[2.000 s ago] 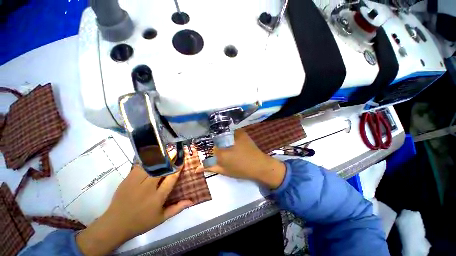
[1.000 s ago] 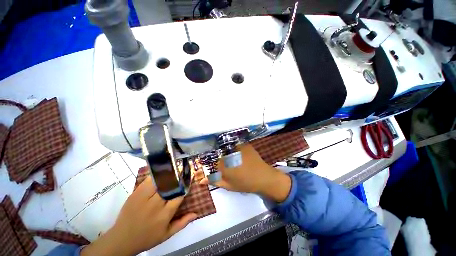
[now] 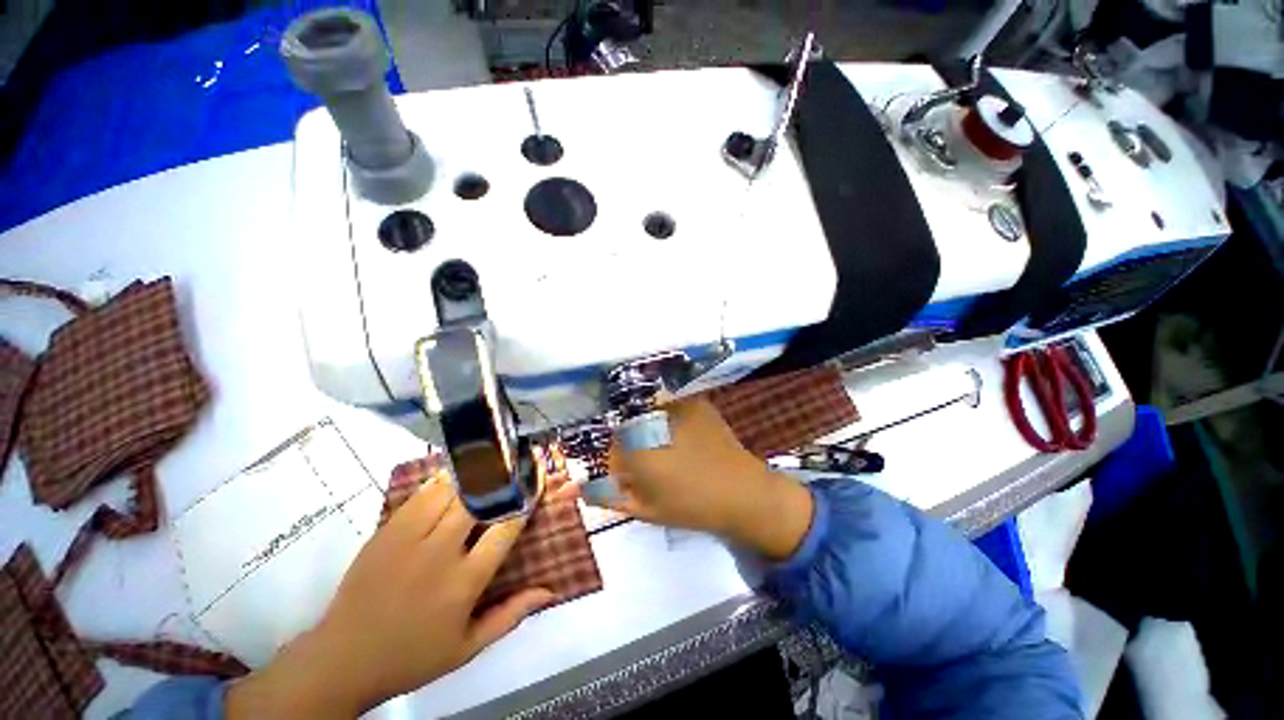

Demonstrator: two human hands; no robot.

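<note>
A plaid cloth piece (image 3: pixel 561 551) lies flat under the sewing machine head (image 3: pixel 592 267), at the needle area. My left hand (image 3: pixel 408 591) lies on its left part with the fingers spread, pressing it down. My right hand (image 3: pixel 704 478) is at the needle area beside the tension dial (image 3: pixel 641 387), fingertips at the cloth's upper right edge. The shiny looped guard (image 3: pixel 482 429) hides part of the cloth and my left fingertips. The needle and my right fingertips are partly hidden by the metal parts.
A stack of plaid pieces (image 3: pixel 116 394) and trailing plaid strips (image 3: pixel 169 657) lie at left, beside a white pattern card (image 3: pixel 275 528). Another plaid piece (image 3: pixel 789 411) lies by the machine arm. Dark snips (image 3: pixel 838 460), a thin metal rod (image 3: pixel 915 411) and red-handled scissors (image 3: pixel 1049 400) lie at right.
The view has shifted, so the machine head sits lower than at first. More plaid cloth shows left of the guard than two seconds ago. Both hands stay at the cloth.
</note>
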